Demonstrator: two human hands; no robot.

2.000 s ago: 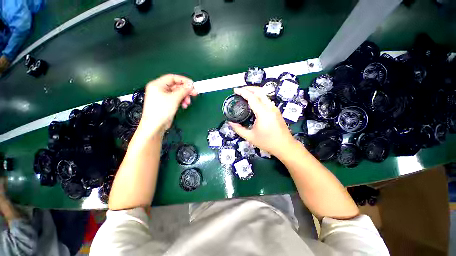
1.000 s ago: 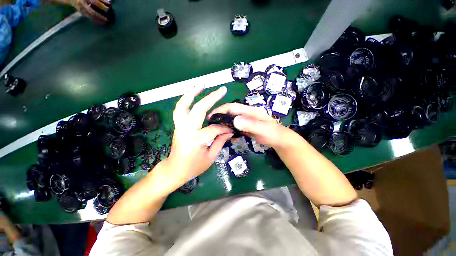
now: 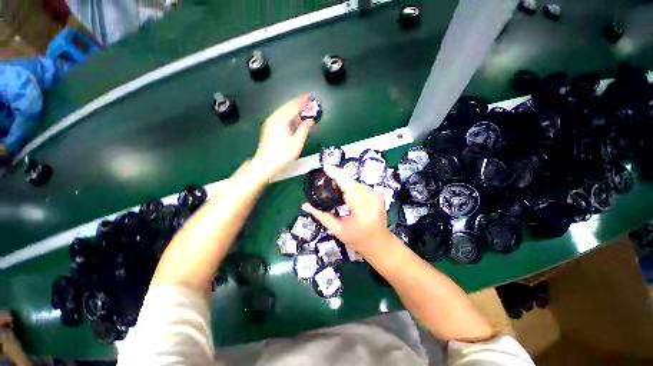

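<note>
My left hand (image 3: pixel 283 139) reaches over the white divider strip (image 3: pixel 293 169) and holds a small unit with a pale face (image 3: pixel 311 110) in its fingertips above the green belt. My right hand (image 3: pixel 358 212) grips a round black housing (image 3: pixel 322 189) between thumb and fingers. White-faced inserts (image 3: pixel 328 251) lie in a loose cluster under and beside my right hand. A pile of black housings (image 3: pixel 460 201) lies to the right. A pile of black covers (image 3: pixel 107 250) lies to the left, partly hidden by my left arm.
Several assembled units (image 3: pixel 334 67) stand apart on the green belt (image 3: pixel 286 78). A slanted grey post (image 3: pixel 462 64) rises at the upper right. A person's blue sleeve (image 3: pixel 21 96) is at the upper left. A brown cardboard box (image 3: pixel 594 307) sits below the bench at right.
My hands were together at a black part; they are now apart. My left hand has moved out over the belt with a pale-faced unit. The view has shifted.
</note>
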